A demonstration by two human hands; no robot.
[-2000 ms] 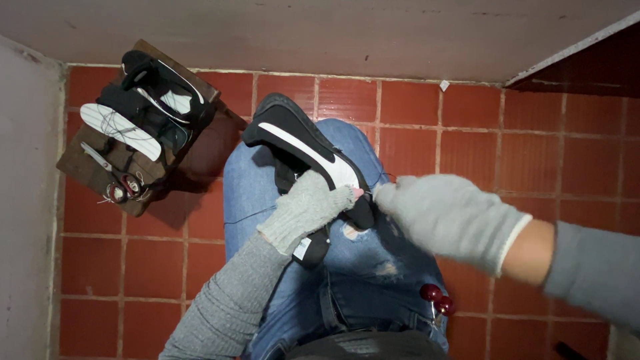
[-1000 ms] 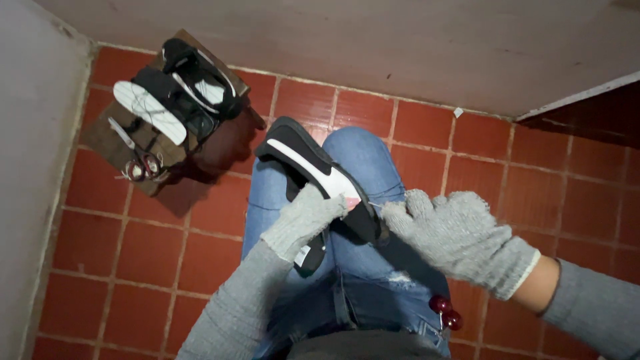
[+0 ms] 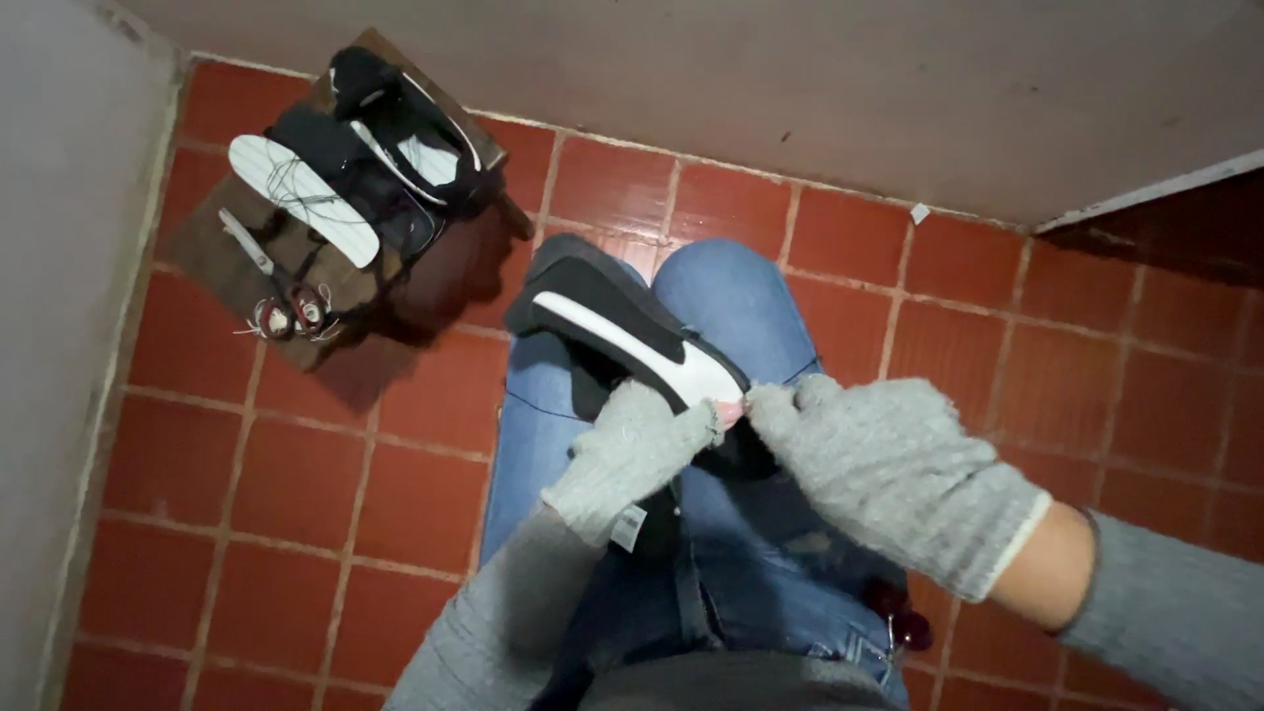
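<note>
A black shoe upper with a white side stripe (image 3: 612, 341) lies across my jeans-covered thighs. My left hand (image 3: 642, 449), in a grey knit glove with a bare thumb tip, grips the shoe near the lower end of the stripe. At that same end, my right hand (image 3: 854, 454), also gloved in grey, has its fingers drawn together against the shoe's edge; whether they pinch a needle or thread is too small to tell. A thin dark thread (image 3: 538, 403) runs over my left thigh. A white tag (image 3: 628, 528) shows below my left wrist.
On a low wooden stool (image 3: 212, 252) at the upper left lie scissors (image 3: 262, 259) with thread-wrapped handles, a white insole (image 3: 301, 197) with dark thread on it, and another black shoe (image 3: 420, 128). Walls bound the red tiled floor (image 3: 296, 484). Dark red balls (image 3: 910, 630) hang by my right hip.
The right hand, farther from the shoe's end one second ago, is now against it. The left hand keeps its hold on the shoe. The view has shifted somewhat.
</note>
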